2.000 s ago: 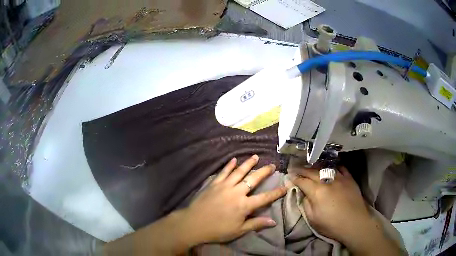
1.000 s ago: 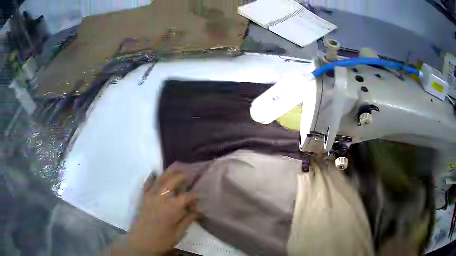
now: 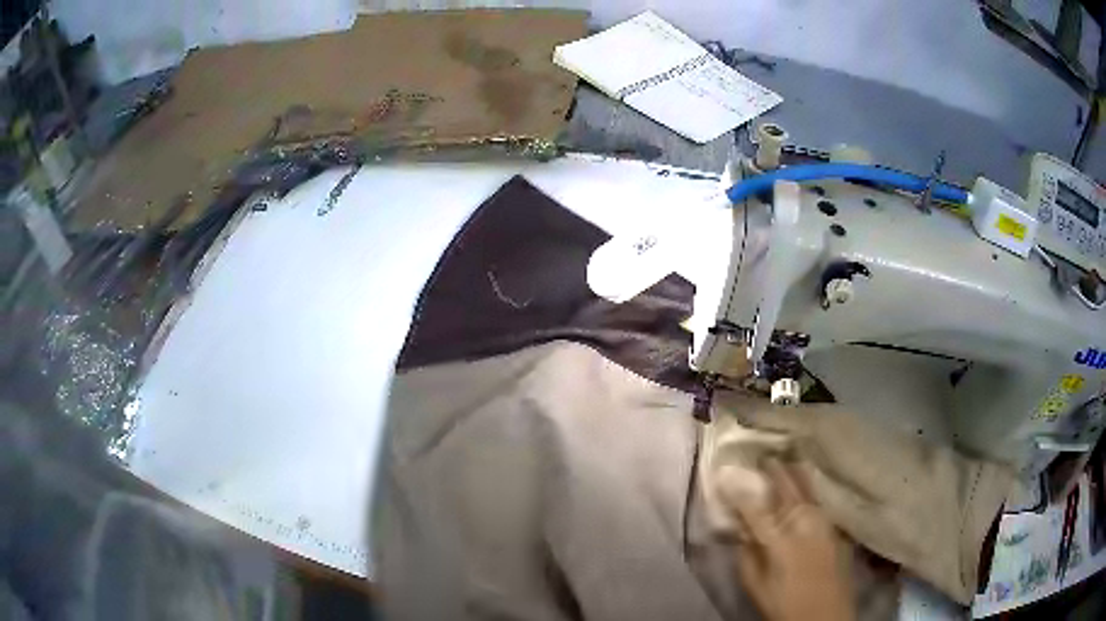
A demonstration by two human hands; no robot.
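The grey-brown taupe body panel (image 3: 534, 461) lies in front of the machine and hangs over the table's front edge. The dark brown panel (image 3: 509, 273) lies behind it, its corner pointing to the back. A beige panel (image 3: 891, 467) runs right from the seam near the needle. The presser foot (image 3: 703, 394) is at the point where the panels meet. My right hand (image 3: 794, 546) is blurred and lies on the beige cloth just in front of the needle; whether its fingers grip cloth is unclear. My left hand is out of view.
The off-white sewing machine (image 3: 898, 279) stands at right, with a white rounded fitting (image 3: 631, 267) and blue tube (image 3: 849, 176). The white table (image 3: 267, 388) shows at left. Brown cardboard (image 3: 400, 73), clear plastic wrap (image 3: 91, 364) and an open notebook (image 3: 667, 75) lie around it.
My left hand has left the taupe cloth and the picture. The dark panel has turned and less of it shows. The taupe cloth covers more of the front. The beige cloth now spreads rightward.
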